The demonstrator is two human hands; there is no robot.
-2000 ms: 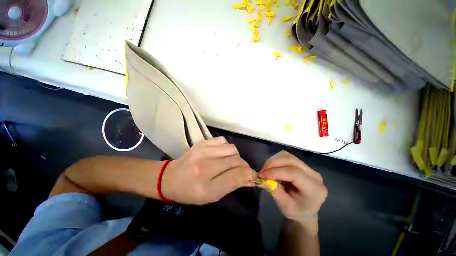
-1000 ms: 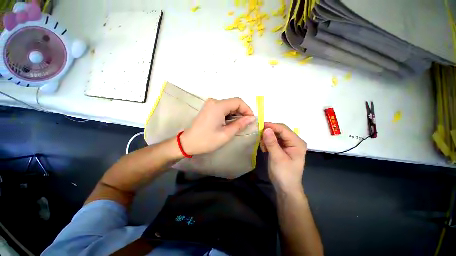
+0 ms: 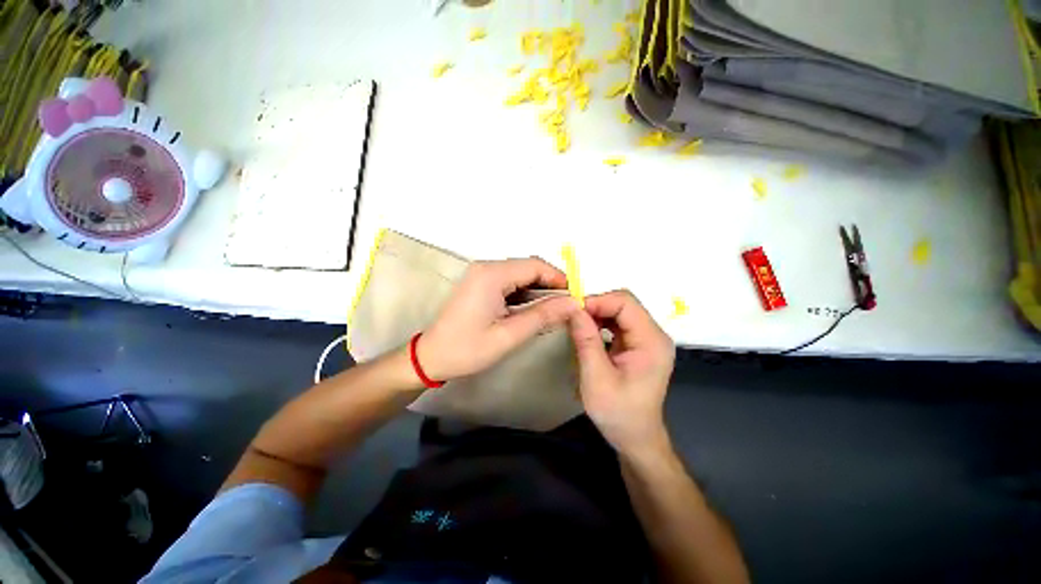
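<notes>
A beige panel (image 3: pixel 502 382) with yellow edge binding (image 3: pixel 366 281) lies over the table's front edge and my lap. My left hand (image 3: pixel 485 319), with a red cord at the wrist, holds the panel's upper edge between thumb and fingers. My right hand (image 3: pixel 622 359) pinches the panel's right corner at the base of a short yellow binding tail (image 3: pixel 573 272) that points up. The fingertips of both hands nearly meet there and hide the corner itself. The right side of the panel is partly hidden by my right hand.
Red block, perhaps a lighter (image 3: pixel 764 280), and dark thread snips (image 3: pixel 856 268) on a black cord lie right. Yellow offcuts (image 3: pixel 556 80) are scattered behind. Grey stacked panels (image 3: pixel 788 97) stand back right. A pink and white fan (image 3: pixel 115 189) and pale board (image 3: pixel 299 177) are left.
Two seconds ago the panel hung further left, with both hands lower over the lap. Since one second ago, my right hand has moved left and its fingertips now close at the tail's base.
</notes>
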